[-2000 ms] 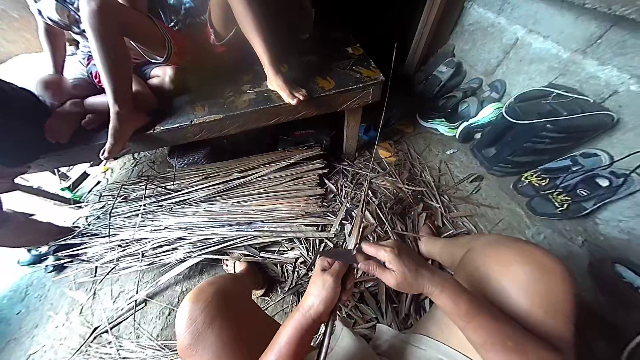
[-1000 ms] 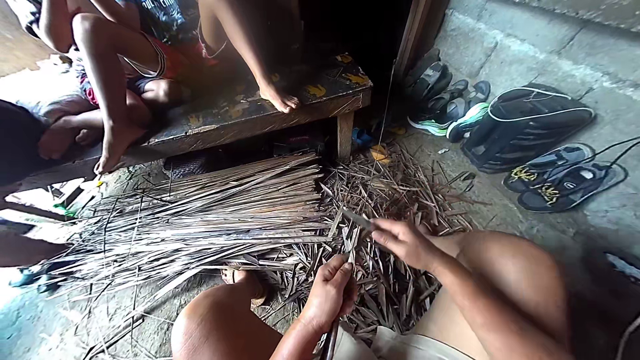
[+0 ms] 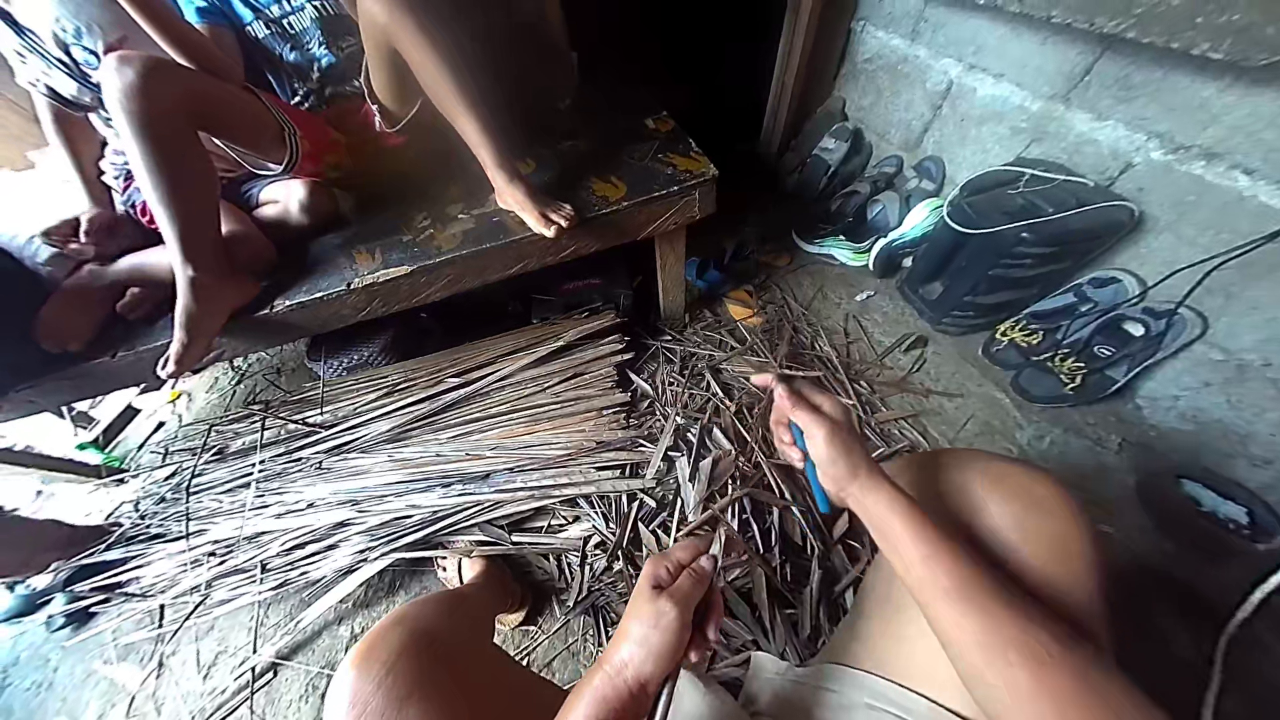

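My left hand [image 3: 672, 605], low between my knees, is closed around a thin dried stalk whose lower end [image 3: 664, 695] shows beneath the fist. To its upper right, apart from it, my right hand [image 3: 822, 440] grips a tool by its blue handle [image 3: 812, 478]; the tool's blade cannot be made out. Dried leaf scraps [image 3: 780, 590] lie in a loose heap under and beyond both hands. Left of the heap, a wide pile of long thin dried stalks [image 3: 450, 430] is spread on the floor, their ends roughly lined up on the right.
Two people's bare legs rest on a low wooden bench [image 3: 440, 240] beyond the pile. Shoes [image 3: 870, 215], a black bag [image 3: 1020, 245] and a pair of sandals [image 3: 1095, 345] stand along the concrete block wall [image 3: 1000, 110]. My sandalled foot [image 3: 490, 580] is beside the stalks.
My hands were close together at a blade two seconds ago; my right hand has since moved away from my left, to the right. The left hand keeps its hold low between my knees.
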